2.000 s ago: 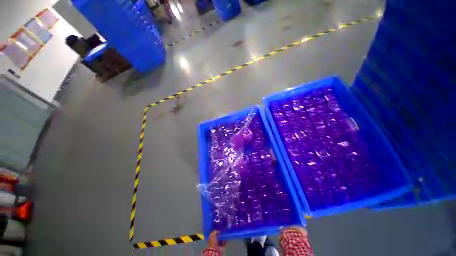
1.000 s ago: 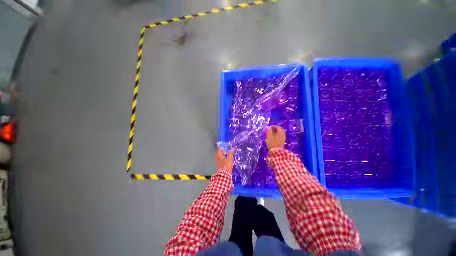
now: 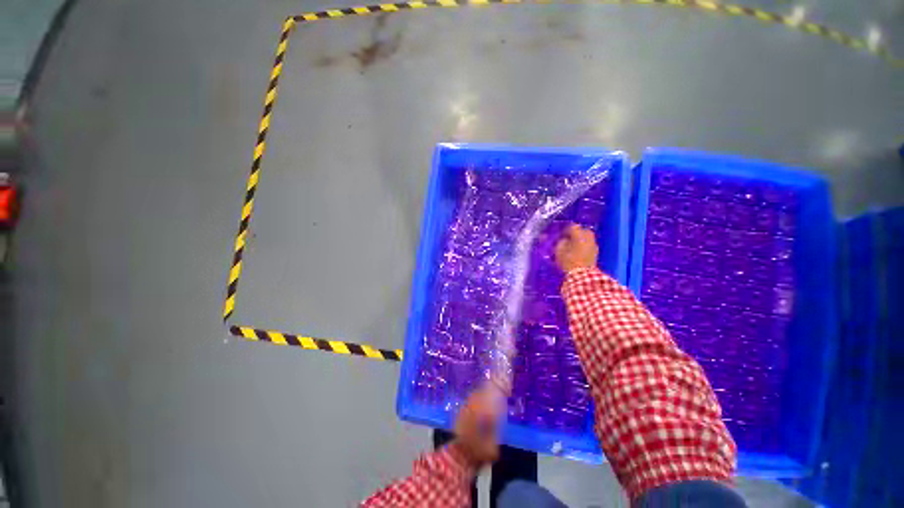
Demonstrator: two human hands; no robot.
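A blue tray (image 3: 420, 288) filled with shiny purple goods (image 3: 551, 369) lies on the floor before me. Crinkled clear film (image 3: 476, 268) covers its left part, with a folded edge running from the upper right corner down to the near side. My left hand (image 3: 479, 425) is blurred at the tray's near edge, at the lower end of the film; its grip cannot be made out. My right hand (image 3: 577, 248) is over the right half of the tray, fingers bent on a lighter purple piece or film; its fingertips are partly hidden.
A second blue tray (image 3: 815, 317) of purple goods stands close on the right. Stacked blue trays (image 3: 872, 337) rise at the right edge. Yellow-black floor tape (image 3: 255, 179) runs left of and beyond the trays. An orange-red thing (image 3: 8, 203) shows at the left edge.
The film has been spread flatter over the tray's left part. My left hand has moved from the left rim to the near edge. My right hand has moved slightly up and right.
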